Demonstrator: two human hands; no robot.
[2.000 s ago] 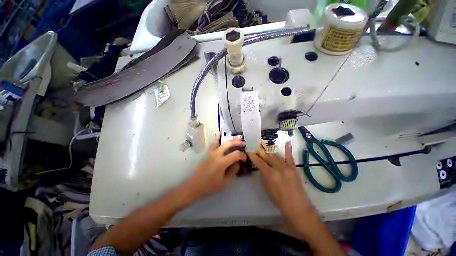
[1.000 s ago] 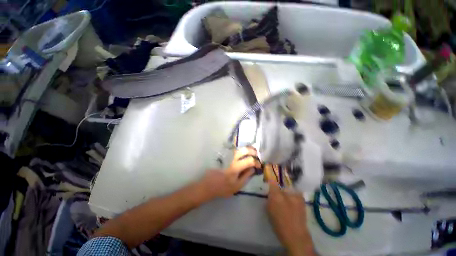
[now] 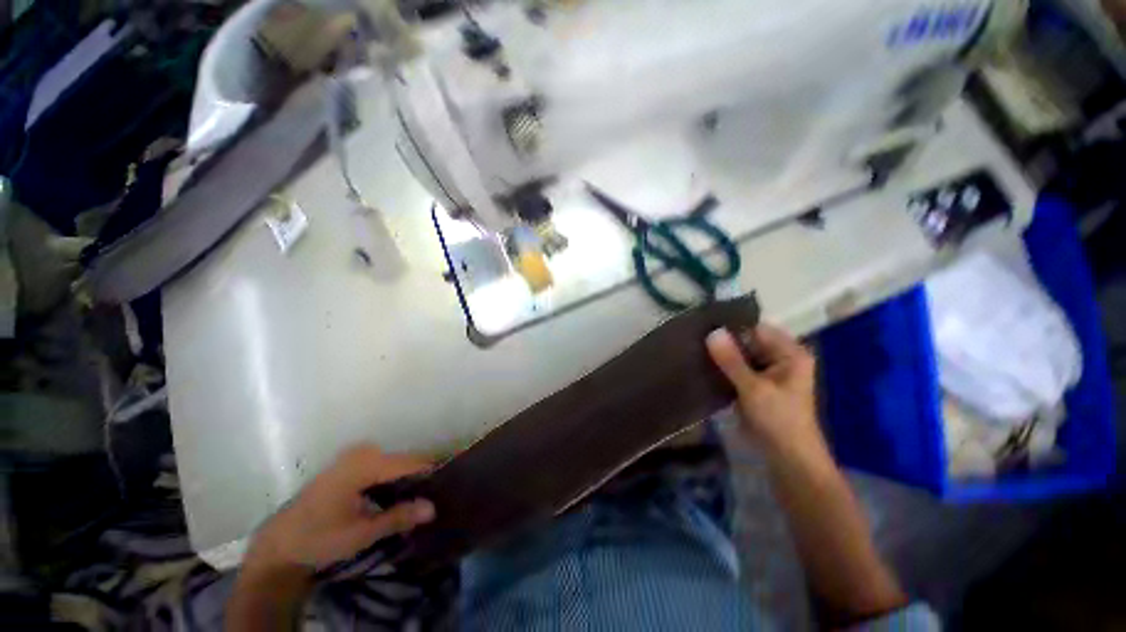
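Observation:
A long dark brown fabric strip (image 3: 593, 407) is stretched between my two hands in front of the sewing machine, over the table's front edge. My left hand (image 3: 352, 512) grips its left end between thumb and fingers. My right hand (image 3: 772, 377) pinches its right end. The needle area with the orange-yellow block (image 3: 535, 270) is lit, and no fabric shows under it. The white machine head (image 3: 667, 74) with blurred blue lettering is above. Green-handled scissors (image 3: 682, 257) lie on the bed right of the needle, just behind the strip's right end.
Curved grey-brown pieces (image 3: 210, 204) lie at the table's left, beside a small white paper label (image 3: 288, 227). A black switch panel (image 3: 958, 209) is at the table's right end. A blue bin (image 3: 877, 401) with white cloth stands at right. The lamp (image 3: 374, 241) is left of the needle.
Both hands have moved from the needle area toward the wearer and apart. The dark strip is now clear of the machine and spread between them. The view has shifted, showing more of the right side.

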